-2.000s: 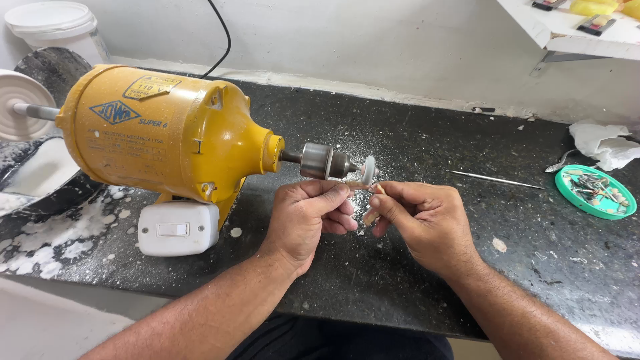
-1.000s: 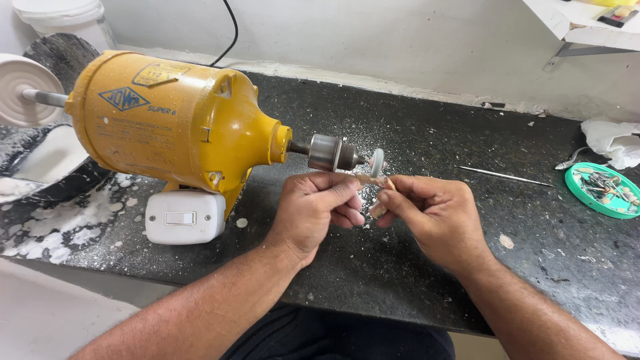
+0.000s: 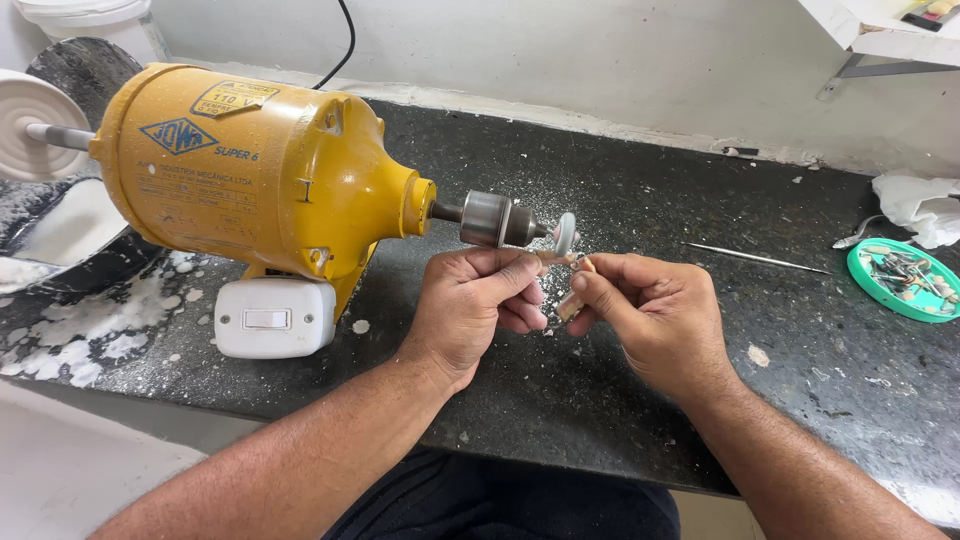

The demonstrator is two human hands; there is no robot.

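A yellow bench motor [image 3: 225,165] carries a metal chuck [image 3: 484,219] with a small pale grinding wheel [image 3: 565,234] at its tip. Just below the wheel, my left hand [image 3: 480,300] and my right hand [image 3: 649,315] meet around a small pinkish and cream piece [image 3: 570,306], which looks like part of a denture. My right thumb and fingers pinch it; my left fingertips touch its near end, partly hiding it. Whether the piece touches the wheel cannot be told. The motor's white switch box [image 3: 275,318] stands left of my left hand.
A thin metal hand tool [image 3: 756,258] lies on the dark countertop [image 3: 787,337]. Beyond it are a green dish [image 3: 870,289] of small burs and a crumpled white cloth [image 3: 919,208]. At far left are a buffing wheel [image 3: 41,124] and a black tray [image 3: 112,262] of white slurry.
Both hands stay together just below the wheel, with only slight shifts of the fingers and the small piece.
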